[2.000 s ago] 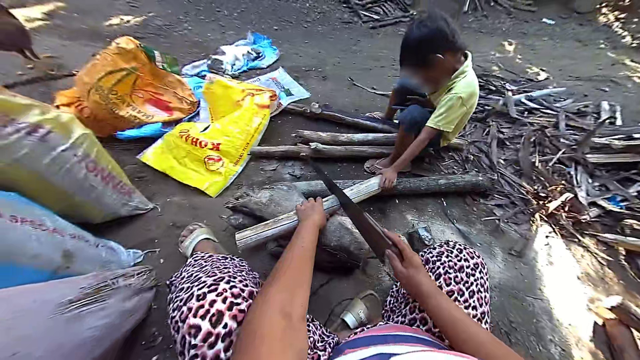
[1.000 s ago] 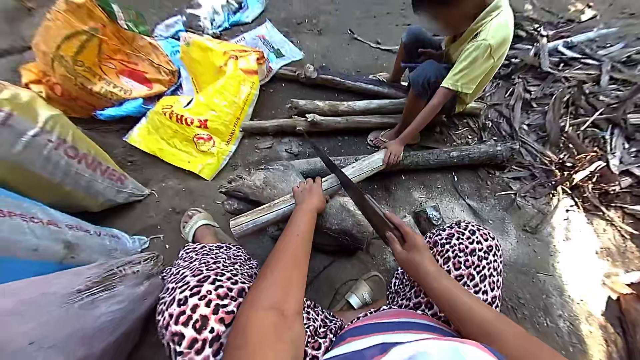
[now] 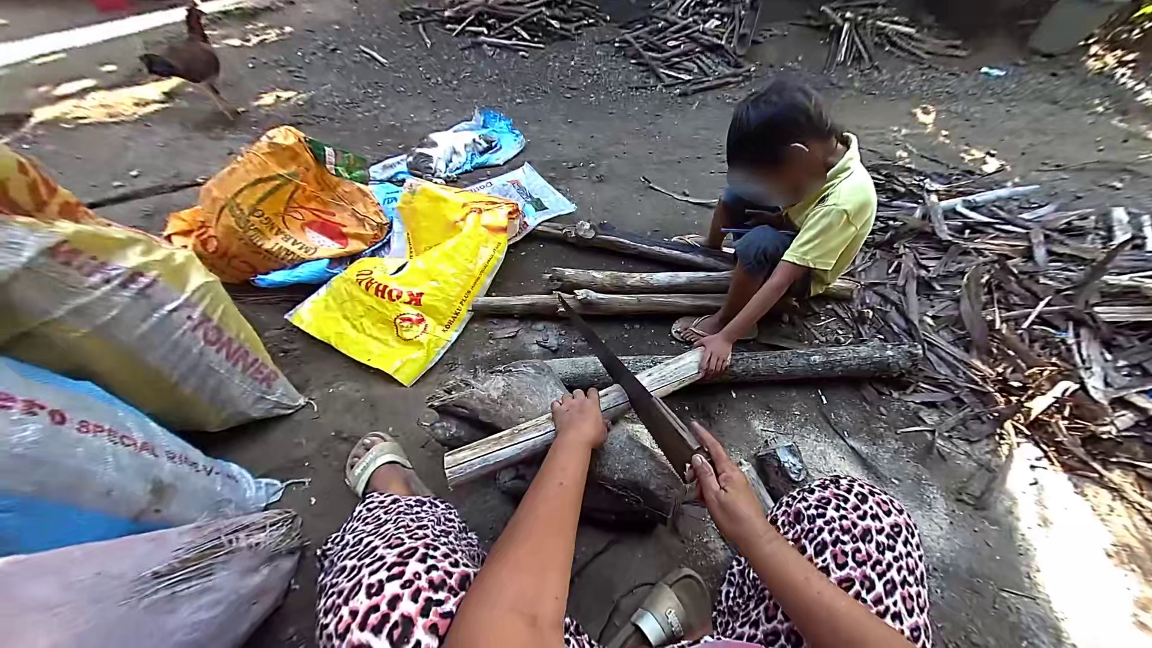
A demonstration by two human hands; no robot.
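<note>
A pale split length of wood (image 3: 513, 445) lies tilted across thicker logs (image 3: 630, 468) between my feet. My left hand (image 3: 580, 419) grips it near its middle. In my right hand (image 3: 720, 481) is the handle end of a long handsaw (image 3: 634, 387). The dark blade slants up and to the left across the wood, just right of my left hand; whether its teeth are in a cut I cannot tell. A crouching person in a yellow shirt (image 3: 832, 211) presses a hand on the wood's far end.
Full sacks (image 3: 135, 324) stand at the left, and a yellow plastic sack (image 3: 405, 297) lies flat beyond. Several poles (image 3: 630, 304) lie on the ground by the other person's feet. Dry bark and sticks (image 3: 1008, 315) are heaped at the right. A chicken (image 3: 189, 58) stands far left.
The view has shifted since one second ago. Both hands keep their holds on the wood and the saw, and the other person's hand stays at the wood's far end.
</note>
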